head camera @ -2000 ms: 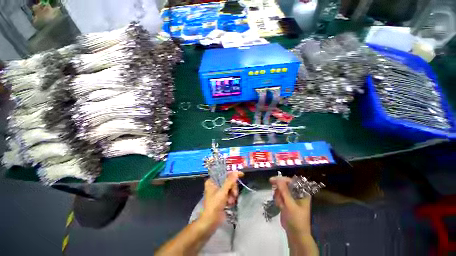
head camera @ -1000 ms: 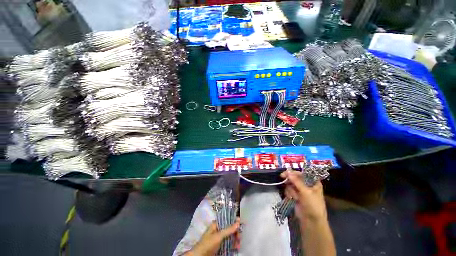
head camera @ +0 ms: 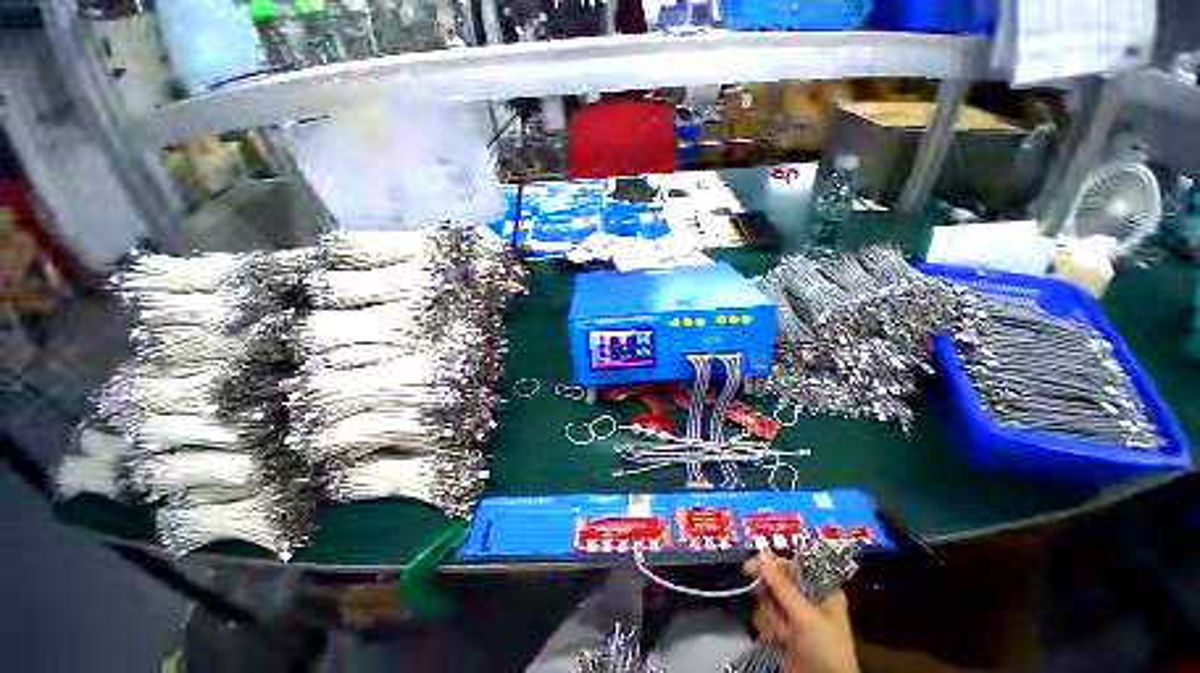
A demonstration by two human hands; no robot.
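A blue test fixture bar (head camera: 540, 525) with red test boards (head camera: 707, 527) lies along the table's front edge. A thin pale cable (head camera: 698, 592) hangs in a loop from the left red board to my right hand (head camera: 805, 618). My right hand pinches its end at the bar and also holds a grey cable bunch (head camera: 826, 563). The tips of another grey cable bunch (head camera: 613, 652) show at the bottom edge over my lap. My left hand is out of the picture. A blue cable tester (head camera: 658, 316) with a lit screen stands behind the bar.
White cable bundles (head camera: 375, 381) are stacked at left. A grey cable heap (head camera: 855, 329) lies right of the tester, beside a blue tray (head camera: 980, 440) of grey cables. Loose cables (head camera: 711, 455) lie behind the bar. A shelf (head camera: 566, 69) spans above; a white fan (head camera: 1116, 208) stands at right.
The view has tilted up, showing the shelf. My left hand, which held its bunch near the bar and then over my lap, has left the picture. The pale cable now spans to the left board.
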